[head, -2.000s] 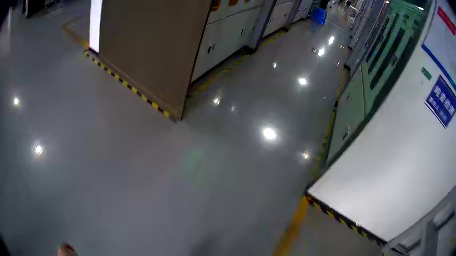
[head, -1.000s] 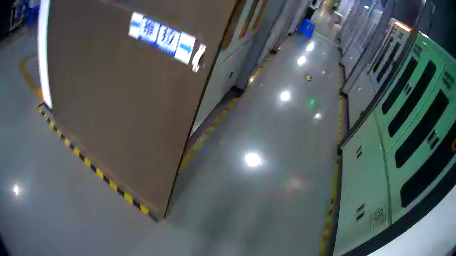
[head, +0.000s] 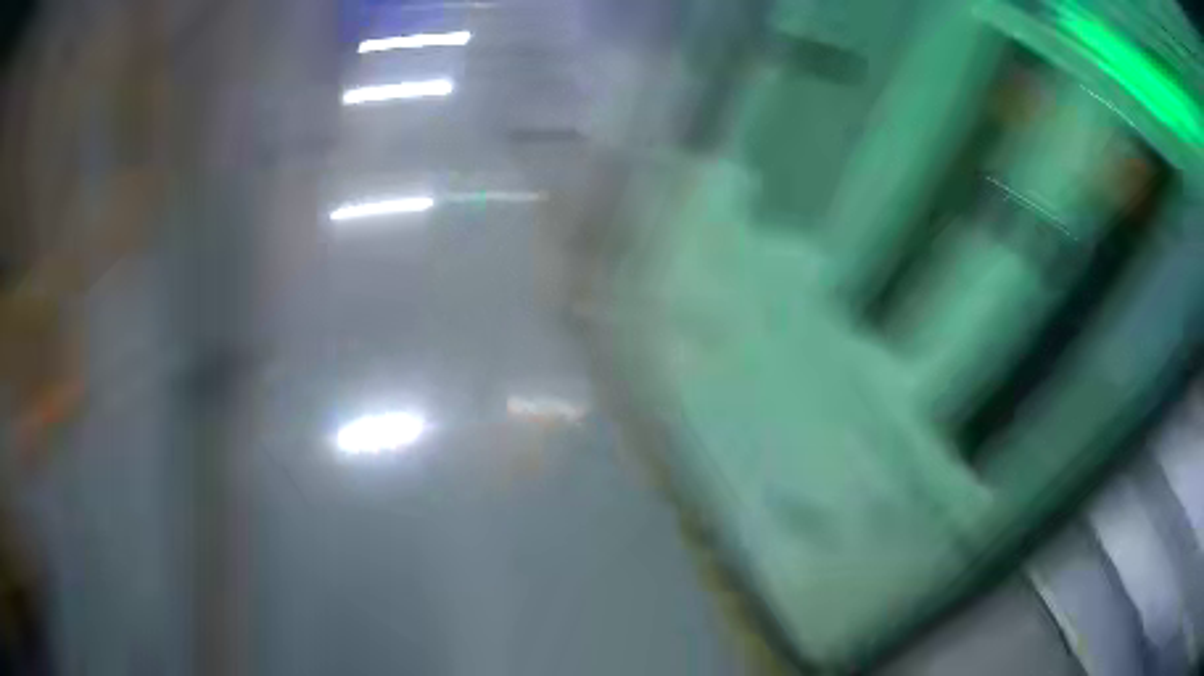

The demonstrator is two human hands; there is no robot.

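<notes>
Neither my left hand nor my right hand is in the picture, and no held object shows. The frame is strongly blurred. Nearest in front of me is the grey glossy floor [head: 396,568] with bright light reflections. A pale green machine cabinet [head: 792,462] stands close on the right, tilted in the view, with a dark framed opening in its upper part.
A blurred yellowish line [head: 713,568] runs along the foot of the green cabinet. White and grey curved shapes [head: 1136,555] lie at the lower right, too blurred to name. Blurred brownish and orange shapes show at the left edge.
My view has moved forward and turned right along the aisle. The brown panel with the blue-white sign is no longer recognisable, and the green cabinet is nearer and larger.
</notes>
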